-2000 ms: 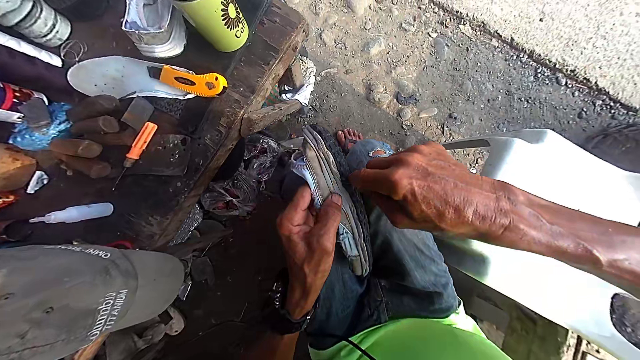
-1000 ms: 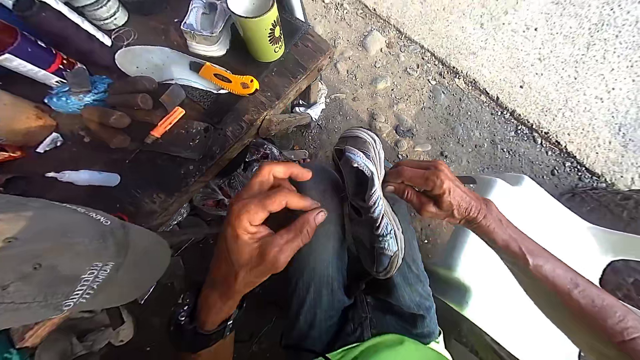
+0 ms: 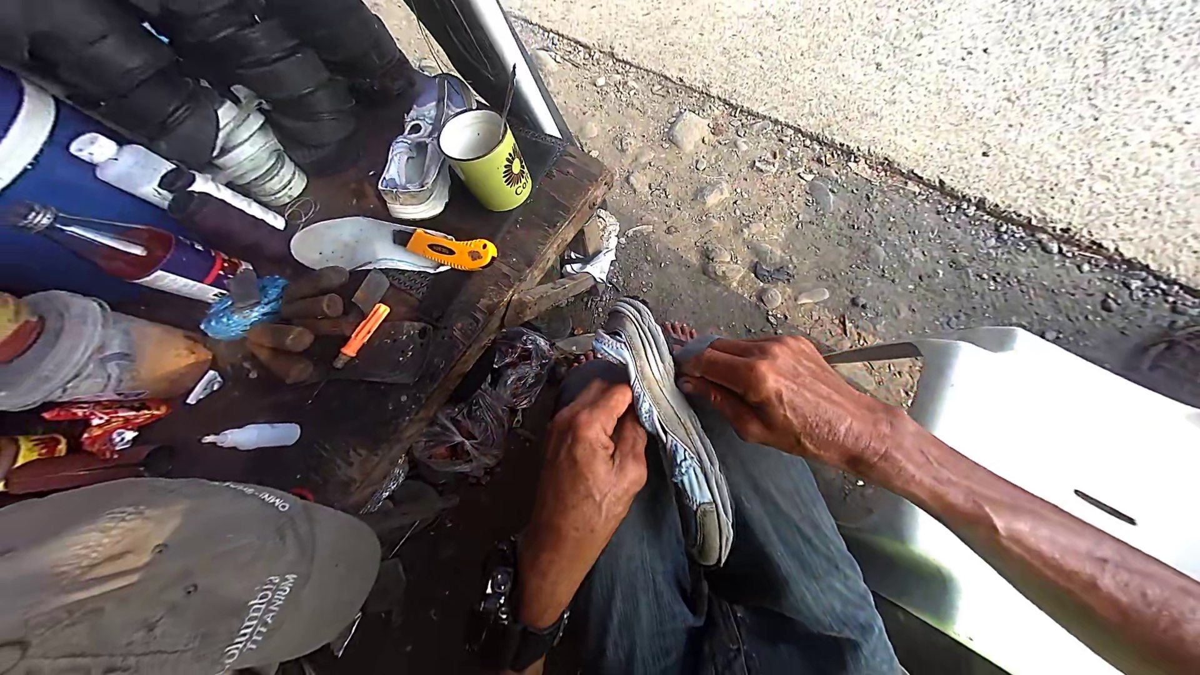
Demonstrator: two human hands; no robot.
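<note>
A grey and light-blue shoe (image 3: 689, 455) lies on its side over the jeans-clad knees, its sole edge facing up. My left hand (image 3: 591, 469) grips its left side with thumb and fingers. At the other side, my right hand (image 3: 783, 394) has its fingers pinched together close to the sole edge; whether they hold something small is hidden. A thin grey metal-like strip (image 3: 872, 352) shows between the right hand and a white plastic surface, and I cannot tell whether the hand holds it.
On the wooden bench (image 3: 553, 225) at left are a green mug (image 3: 497, 173), another shoe (image 3: 412, 169), an insole (image 3: 342, 246), an orange utility knife (image 3: 450, 251), an orange-handled tool (image 3: 364, 333) and bottles. A person's cap (image 3: 187, 572) is lower left; a white plastic chair (image 3: 1050, 450) at right.
A second ago my left hand was off the shoe with its fingers apart; now it grips it. The shoe has turned from showing its opening to showing its sole edge.
</note>
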